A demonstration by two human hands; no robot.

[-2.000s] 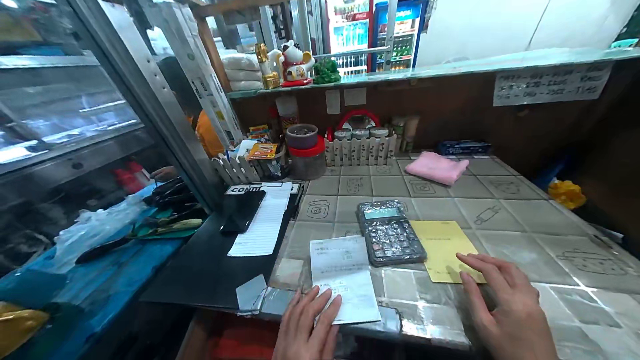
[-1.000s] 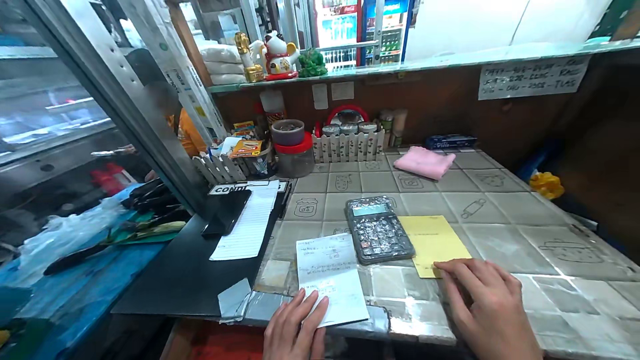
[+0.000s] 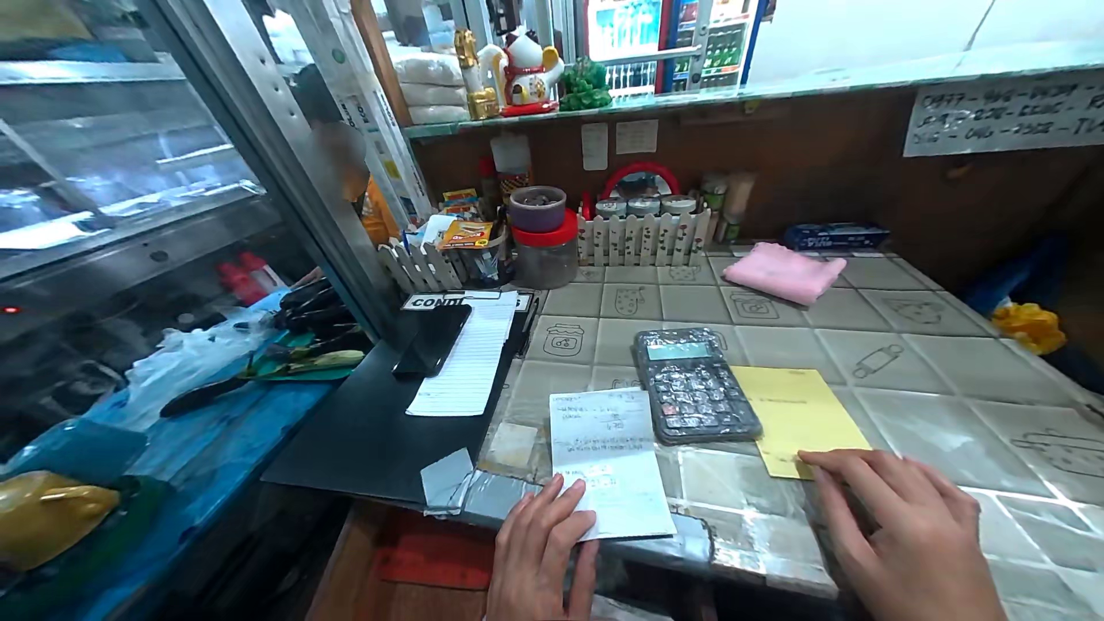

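My left hand [image 3: 543, 548] rests with its fingertips on the lower left edge of a white paper sheet with handwriting [image 3: 608, 457], at the front edge of the tiled counter. My right hand [image 3: 901, 526] touches the lower corner of a yellow paper [image 3: 798, 414] with its fingertips. Between the two papers lies a plastic-wrapped calculator [image 3: 697, 388], partly over the yellow paper's left side. To the left, a lined sheet [image 3: 466, 358] lies on a clipboard, and a black smartphone [image 3: 435, 341] rests on the sheet's left edge.
A folded pink cloth [image 3: 785, 272] and a dark blue box [image 3: 835, 235] lie at the back. A red-lidded jar [image 3: 545, 254] stands beside a small picket-fence holder [image 3: 642, 240]. A lucky cat figurine [image 3: 524, 73] sits on the glass shelf. Far left, a blue-covered surface [image 3: 233, 440] holds eggplants. A person stands behind the metal frame.
Both hands stay at the same papers, with no plain move of either paper or the calculator. The view has shifted slightly.
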